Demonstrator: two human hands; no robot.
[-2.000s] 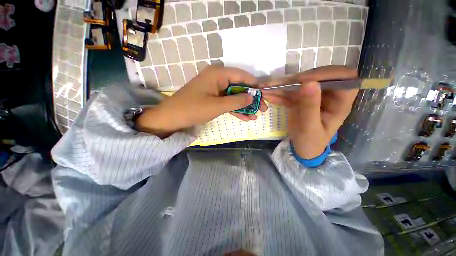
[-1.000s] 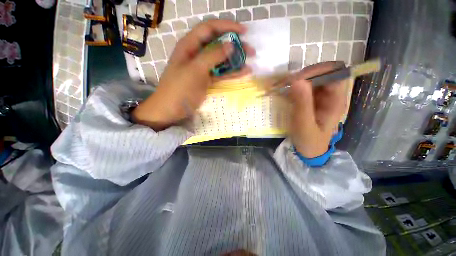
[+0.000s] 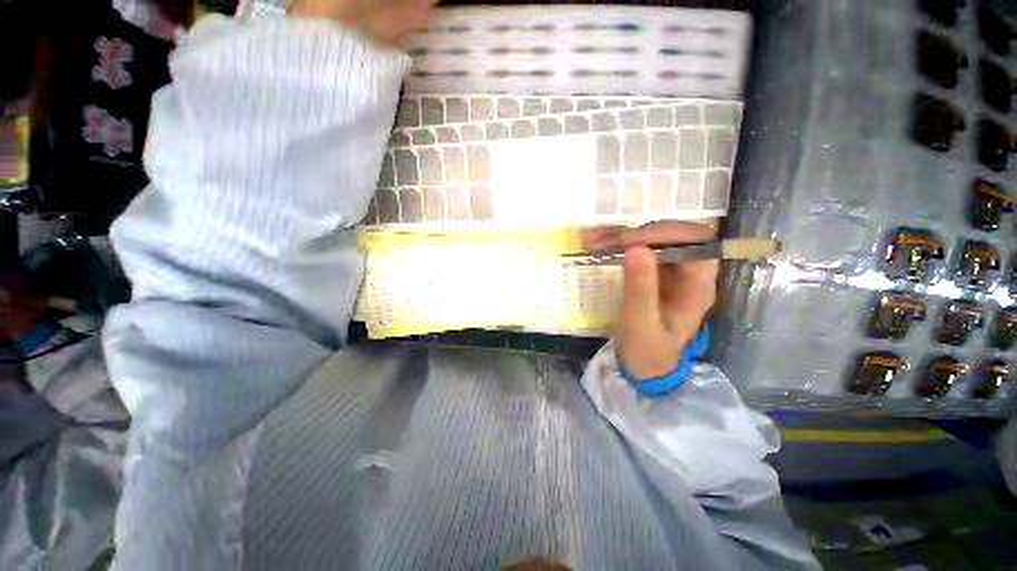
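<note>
My right hand (image 3: 666,296), with a blue band at the wrist, holds the tweezers (image 3: 691,253) pen-like. Their pale tan end points right and their tips lie over the upper right part of the yellow sticker sheet (image 3: 480,292). The sheet is glaring white in its middle. My left hand (image 3: 374,16) is at the top edge, cut off by the picture's rim. Its fingers are hidden, so what it holds cannot be seen. Grey adhesive pieces (image 3: 669,116) sit in rows on a white sheet, around a blank white patch.
A small-sticker sheet (image 3: 574,50) with rows of tiny marks lies at the far edge. A clear blister tray (image 3: 820,323) at right holds several dark modules with orange edges. Green trays or boards (image 3: 892,524) show at lower right. My left sleeve covers the left side.
My left hand has moved forward out of most of the picture, and the teal-rimmed module is out of view. The view has shifted, showing the far sheet and more tray. My right hand still holds the tweezers.
</note>
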